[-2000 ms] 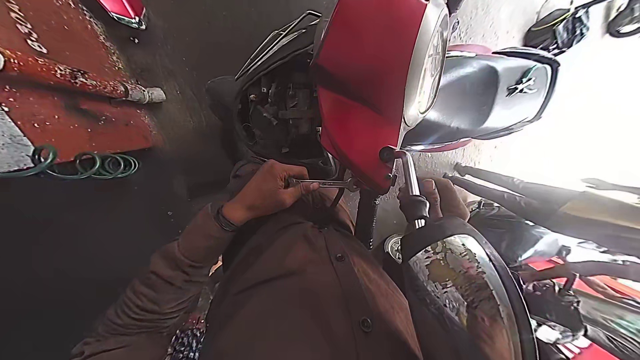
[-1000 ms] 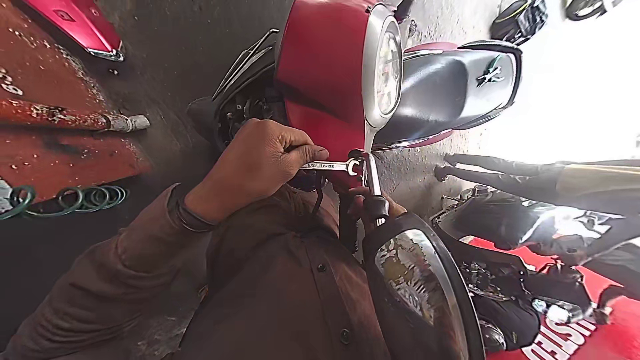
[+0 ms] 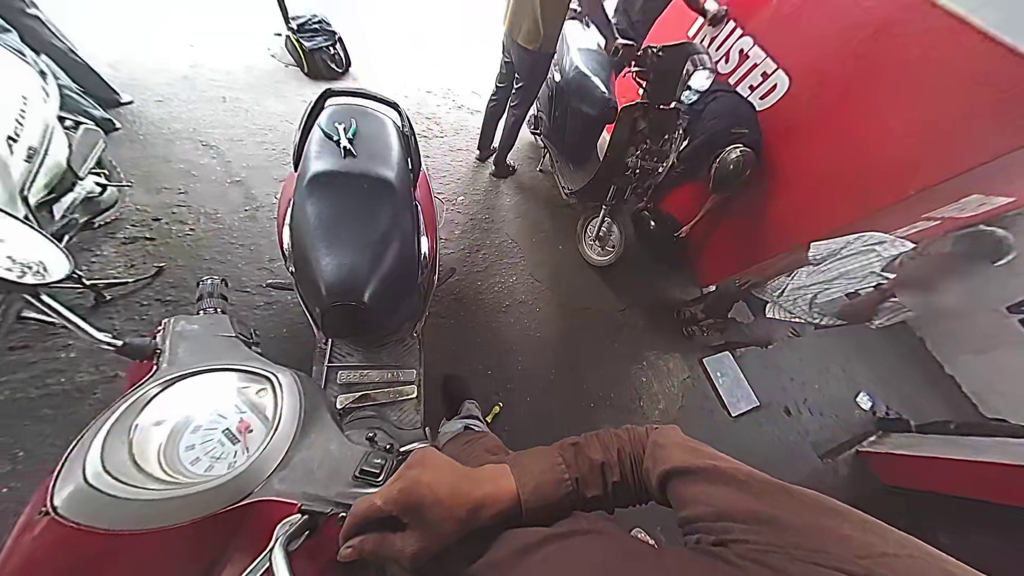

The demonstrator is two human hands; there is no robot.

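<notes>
My right hand (image 3: 424, 508) is closed around the end of the red scooter's handlebar, hiding the grip, beside the switch block (image 3: 374, 466). Just below it in the picture, a bent chrome mirror stem (image 3: 282, 546) runs out of the bottom edge. The round speedometer (image 3: 212, 436) lies left of the hand, and the opposite handlebar grip (image 3: 212, 296) is bare. Farther back, pliers with green handles and another metal tool (image 3: 344, 140) lie on the black scooter seat (image 3: 352, 232). My left hand is out of view.
A white scooter (image 3: 40, 144) stands at left. Beyond the seat is a dark bag (image 3: 318, 46). At upper right, people surround a dark scooter (image 3: 600, 104) by a red wall (image 3: 864, 104). A person in a checked shirt (image 3: 840, 276) sits near a flat grey slab (image 3: 730, 384).
The view has swung round strongly toward the seat. My left hand and the spanner it held at the mirror stem have left the picture. My right hand is still at the handlebar.
</notes>
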